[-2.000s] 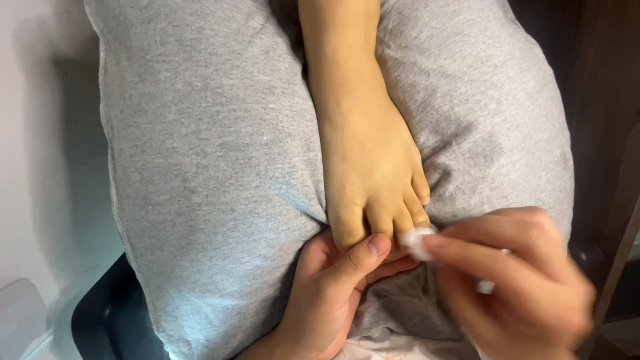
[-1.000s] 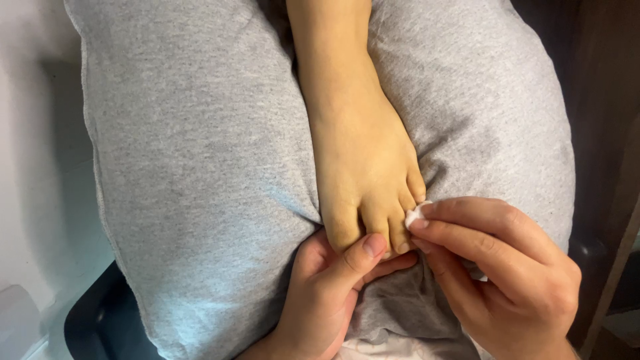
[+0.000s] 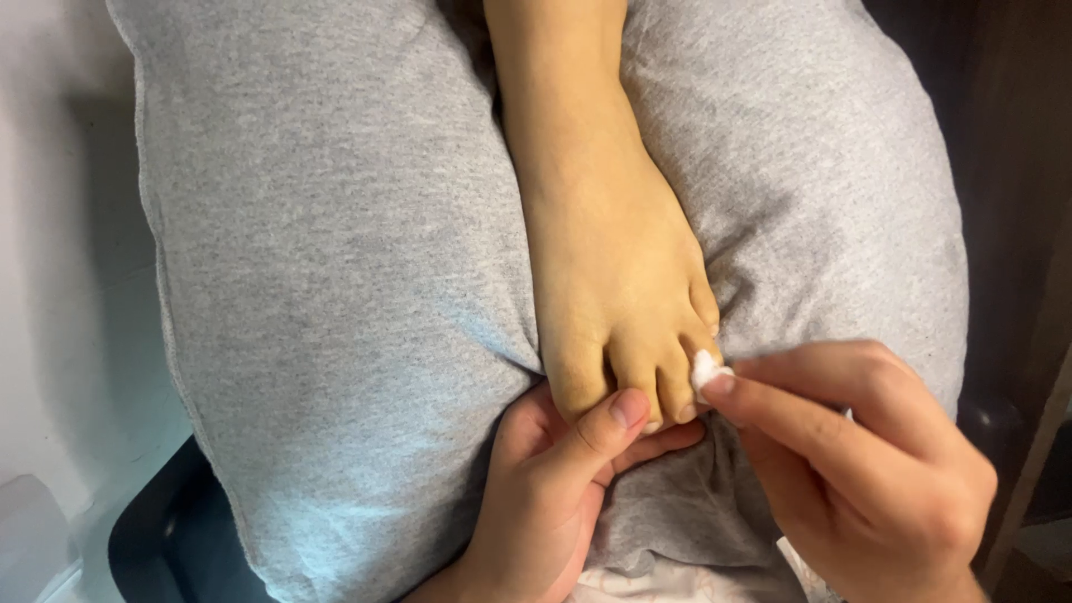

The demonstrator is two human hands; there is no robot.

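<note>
Another person's bare foot (image 3: pixel 603 243) rests on a grey pillow (image 3: pixel 335 251), toes toward me. My left hand (image 3: pixel 561 477) grips the front of the foot, its thumb over the toes near the big toe and its fingers beneath them. From the right, my right hand (image 3: pixel 871 461) pinches a small white cotton wad (image 3: pixel 708 374) between thumb and fingers. The cotton lies against the smaller toes, beside the fourth toe. A bit of white shows behind the fingers of the right hand; what it is I cannot tell.
Under the pillow at lower left juts the corner of a black plastic tray or bin (image 3: pixel 159 519). A translucent container (image 3: pixel 33 536) is at the far left edge. Dark wooden furniture (image 3: pixel 1022 167) stands along the right side. Light patterned cloth (image 3: pixel 670 584) lies at the bottom.
The right hand stays near the smaller toes with the white cotton, shifting only slightly among them. The left hand keeps its hold on the foot.
</note>
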